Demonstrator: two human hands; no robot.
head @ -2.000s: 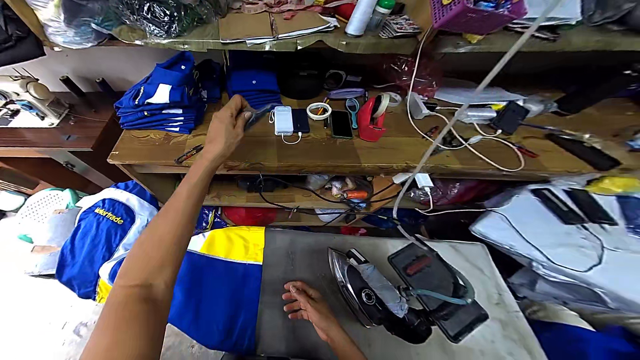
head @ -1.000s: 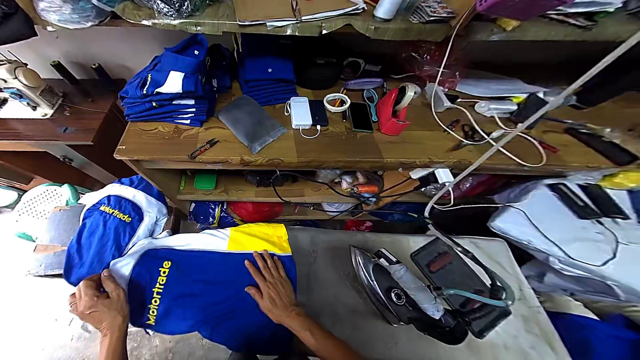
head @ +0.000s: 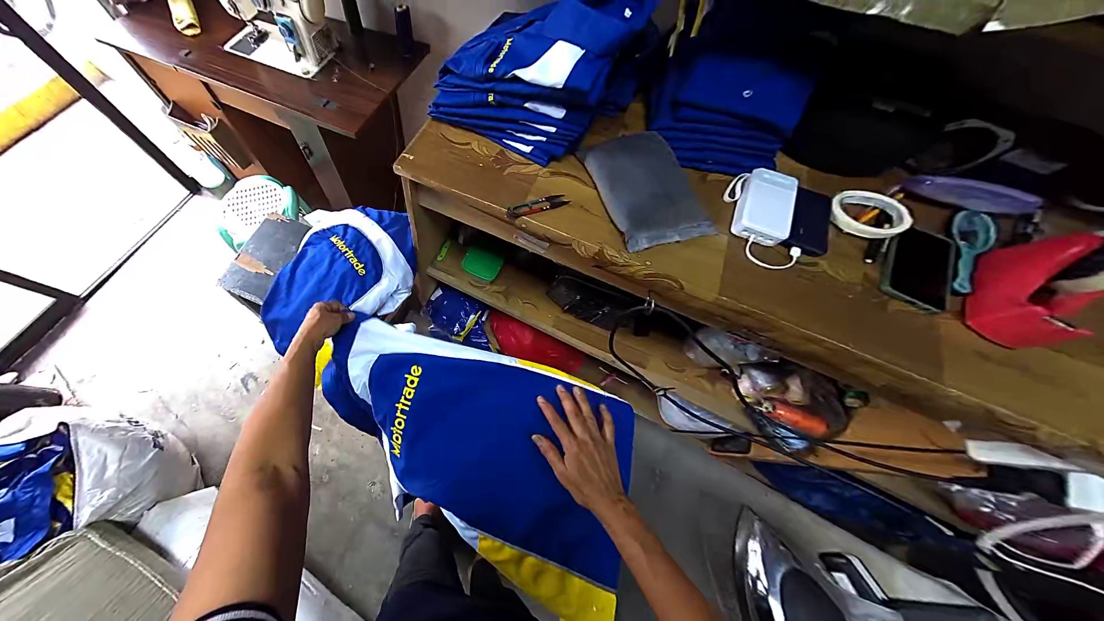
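A blue shirt [head: 483, 431] with white and yellow panels and yellow lettering lies over the near work surface. My right hand [head: 584, 453] rests flat on it, fingers spread. At the shirt's upper left, my left hand [head: 326, 321] pinches the cloth at its edge. Just beyond that hand, a blue and white garment [head: 323, 259] with similar lettering is heaped by a stool. An electric iron [head: 776, 569], partly cut off by the frame, stands to the right of my right hand.
Folded blue garments [head: 535, 82] are stacked on the wooden shelf [head: 552, 207], near a grey cloth pad [head: 647, 190], thread snips [head: 539, 205], a white power bank [head: 766, 205] and a phone [head: 919, 267]. A sewing machine [head: 297, 34] stands at upper left. Filled sacks [head: 134, 457] lie lower left.
Two seconds ago my left hand was at the shelf; it is now at the shirt's left end. My right hand has come onto the shirt from beside the iron. The view has swung left.
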